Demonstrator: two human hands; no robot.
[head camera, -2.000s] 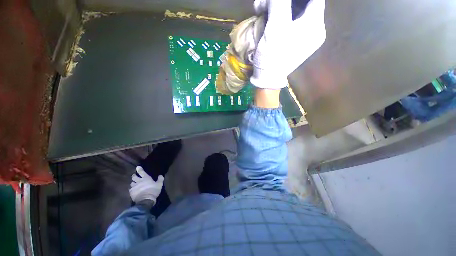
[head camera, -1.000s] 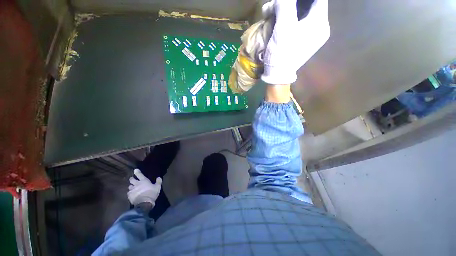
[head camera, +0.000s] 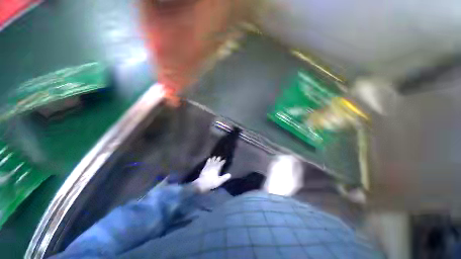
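Observation:
A green circuit board (head camera: 293, 109) lies on the dark green booth floor, blurred. A cream and yellow wrapped shape, which looks like the cloth-wrapped gun (head camera: 336, 115), is at the board's right part; whether it touches the board is unclear. My left hand (head camera: 212, 174), in a white glove, is low in front of me over my dark-clad leg, fingers apart and empty. A rounded white blur in front of my smock looks like my gloved right hand (head camera: 283, 175); it is apart from the wrapped shape. Its fingers cannot be made out.
A silver conveyor rail (head camera: 93, 164) curves along the left. Beyond it, green boards show at the upper left (head camera: 63, 91) and lower left (head camera: 17, 184). The ragged red-orange edge guard (head camera: 174, 45) stands at the top centre. Grey booth metal is at the right.
The view has swung left and blurred, bringing the rail and other boards in. My right hand has come away from the wrapped shape, down toward my body. My left hand stays over my leg.

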